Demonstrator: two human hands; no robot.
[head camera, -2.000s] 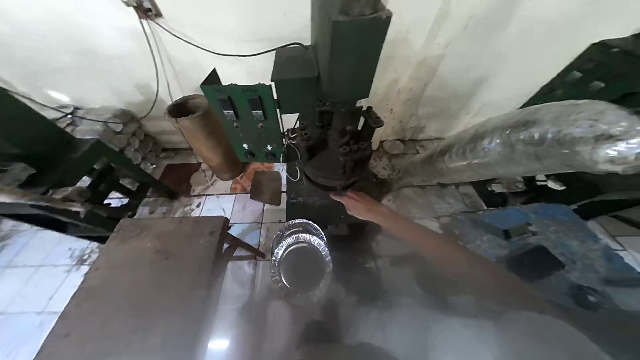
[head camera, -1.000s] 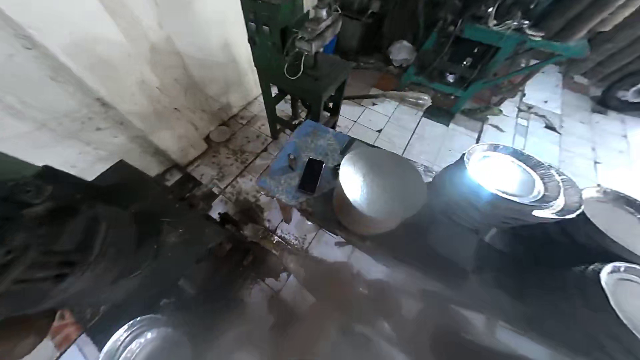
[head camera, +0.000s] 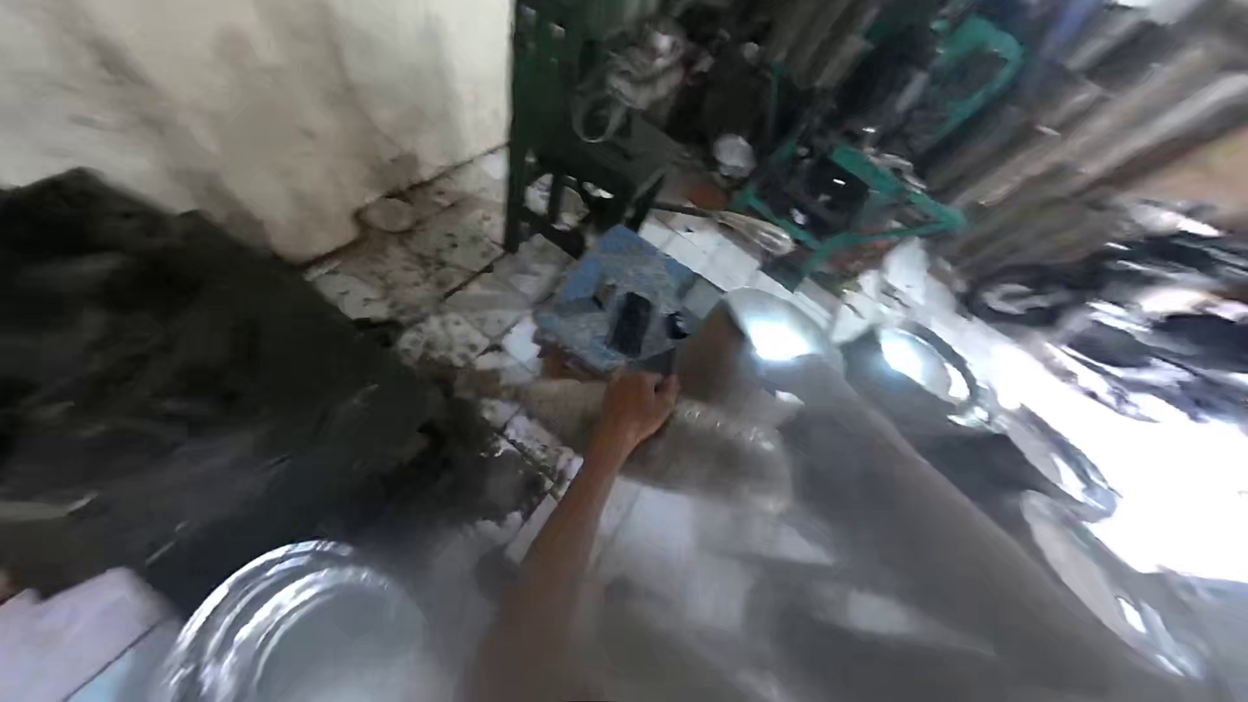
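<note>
An arm reaches up from the bottom centre to my hand, which I take for my right hand (head camera: 639, 405). Its fingers are bent at the edge of the grey-brown table area, just below a blue board (head camera: 585, 336) that bears a dark phone (head camera: 631, 324). Blur hides whether the fingers hold anything. Right of the hand a stack of round metal discs (head camera: 775, 327) catches the light. Shiny round aluminium pans (head camera: 302, 624) lie at the lower left. My left hand is not clearly visible.
A green metal machine stand (head camera: 531, 146) stands by the stained wall (head camera: 292, 117). Teal metal frames (head camera: 877, 195) stand behind. More metal pans (head camera: 926, 366) lie on the right. A dark surface (head camera: 195, 390) fills the left, with dirty floor tiles (head camera: 468, 234) beyond.
The view has swung right, away from the green press. A second ago no hand showed near the blue board; now my right hand is beside it.
</note>
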